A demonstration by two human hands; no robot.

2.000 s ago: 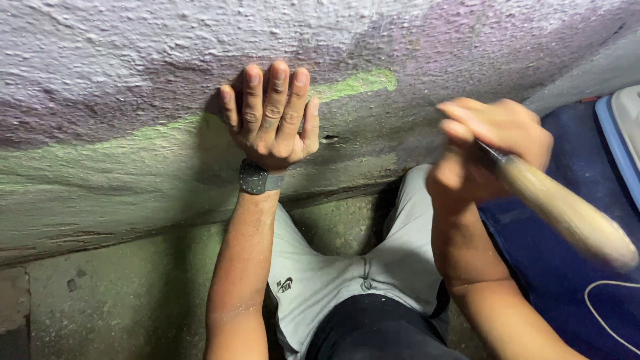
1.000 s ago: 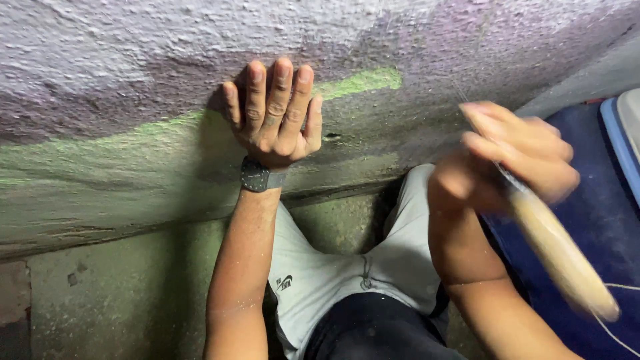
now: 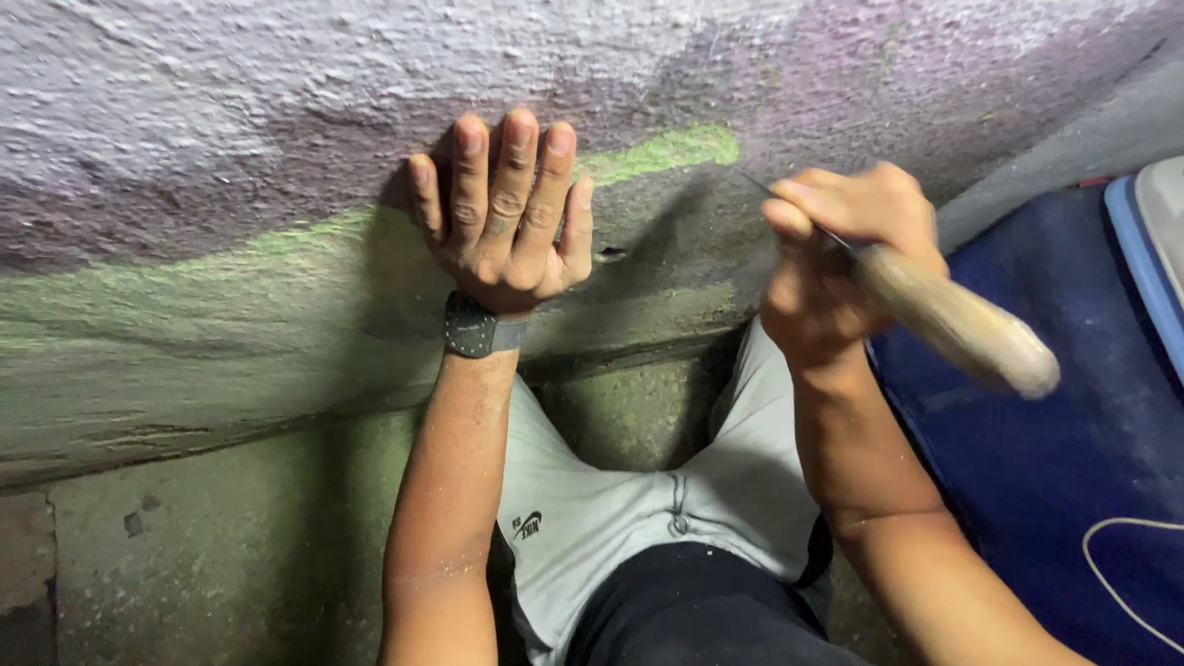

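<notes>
My left hand [image 3: 509, 222] lies flat against the rough painted wall [image 3: 305, 157], its fingers spread and pointing up, with a dark watch [image 3: 472, 324] on the wrist. To the right, my right hand [image 3: 846, 250] grips a thin dark metal tool with a pale wooden handle [image 3: 962, 319]. The handle sticks out below the hand, down to the right, and the thin end points up and left at the wall, near the right end of a bright green patch [image 3: 684, 153]. Blur hides the tip's exact shape and whether it touches.
At the right stands a large dark blue object [image 3: 1027, 462], with a pale cord [image 3: 1101, 573] on it and a light blue and grey lid-like item [image 3: 1147, 250] at its edge. My legs in light grey trousers [image 3: 601, 518] are over the concrete floor [image 3: 203, 536], close to the wall's base.
My right hand has turned the tool, and its thin end now reaches nearer the green patch. My left hand has stayed in place on the wall.
</notes>
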